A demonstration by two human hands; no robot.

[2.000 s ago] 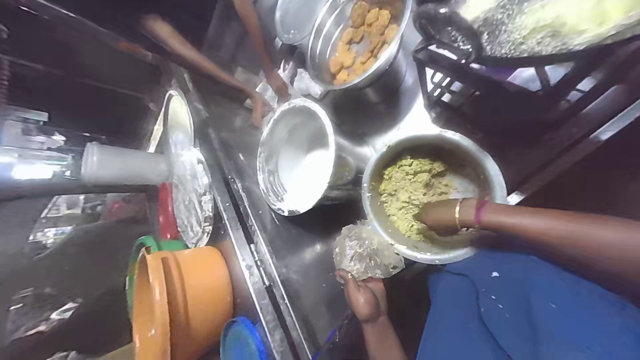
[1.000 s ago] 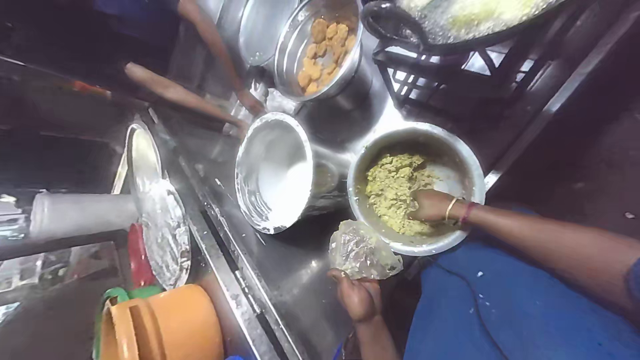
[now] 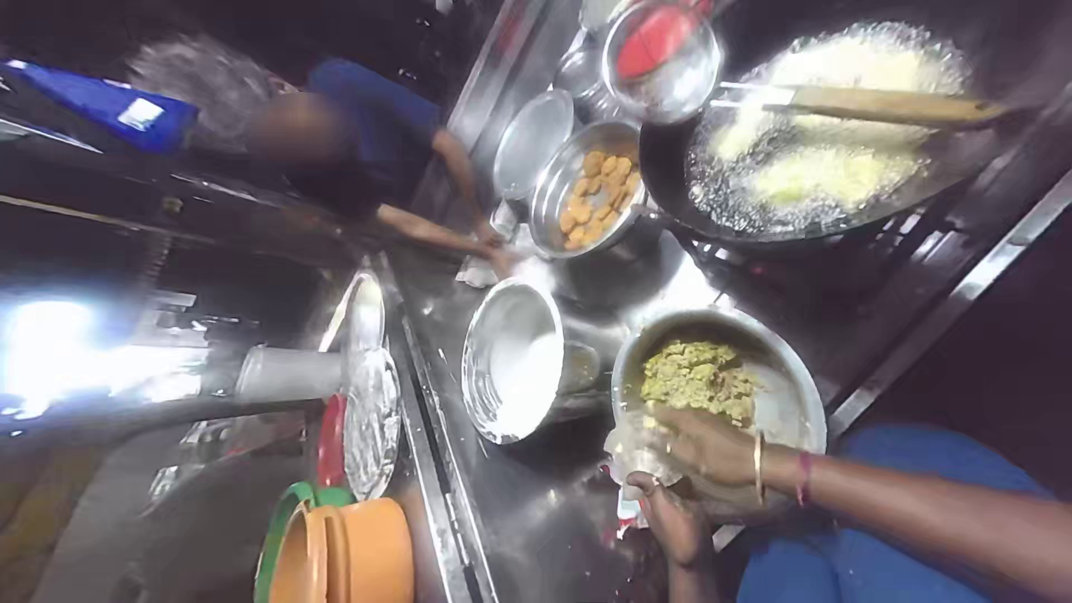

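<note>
A wide metal bowl (image 3: 804,394) holds a yellow-green crumbly mash (image 3: 699,377). My right hand (image 3: 712,448), with a bangle and a reddish band at the wrist, reaches over the bowl's near left rim and meets a clear plastic sheet or bag (image 3: 632,444). My left hand (image 3: 674,519) grips that plastic from below, just outside the bowl. The right fingers are blurred and partly hidden by the plastic, so whether they hold mash is unclear. Left of the bowl stands a metal pot (image 3: 512,360) coated inside with something white.
A pan (image 3: 670,184) of bubbling oil with frying pieces and a wooden-handled tool lies at upper right. Beside it stands a steel pot (image 3: 544,201) of browned fried pieces. Another person (image 3: 368,142) reaches onto the counter from upper left. An orange tub (image 3: 377,553) stands lower left.
My right hand has moved from the mash inside the bowl to the plastic at its rim. My left hand still holds the plastic. The view has shifted, showing more of the oil pan and the other person.
</note>
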